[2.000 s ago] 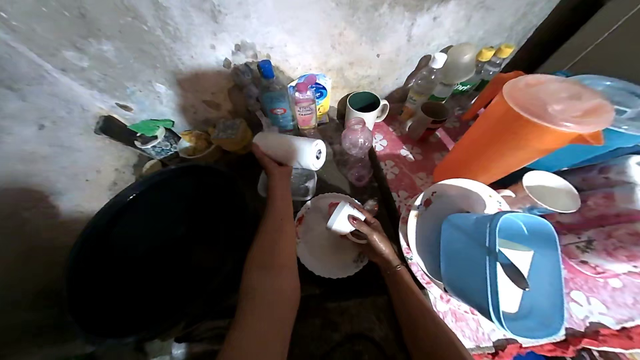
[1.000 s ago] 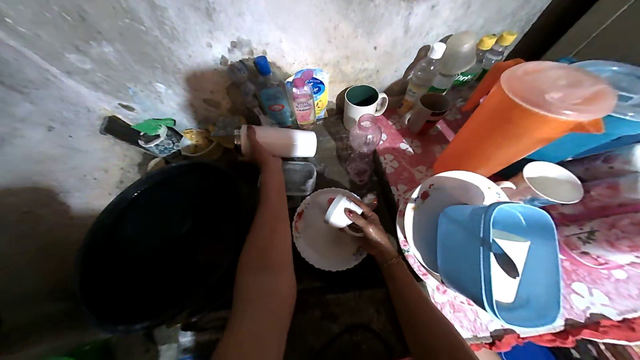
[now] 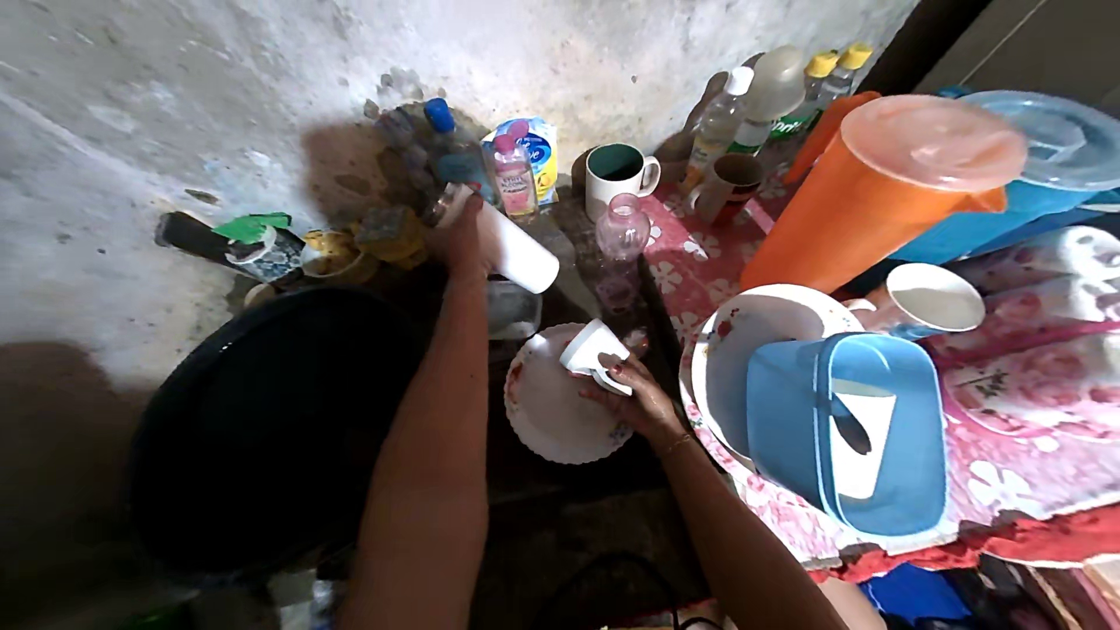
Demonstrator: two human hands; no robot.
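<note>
My left hand (image 3: 459,238) is closed around a white cylindrical bottle (image 3: 521,249), tilted with one end down to the right, above a clear plastic container (image 3: 514,309). In my right hand (image 3: 639,398) is a white cup (image 3: 597,348), tipped over and held by its handle side above a scalloped white bowl (image 3: 560,420) with a floral rim. A pink translucent bottle (image 3: 623,229) stands behind the bowl. Beyond it is a white mug with a green inside (image 3: 615,179). The far end of the white bottle is partly hidden by my fingers.
A large black basin (image 3: 271,437) fills the left. On the flowered cloth at right are an orange pitcher (image 3: 866,201), a blue plastic container (image 3: 787,420), a white bowl (image 3: 719,376) and a mug (image 3: 933,297). Several bottles, one an alcohol bottle (image 3: 514,179), line the stained wall.
The white bottle in my left hand has turned from roughly level to sloping down to the right. My right hand still holds the cup over the bowl.
</note>
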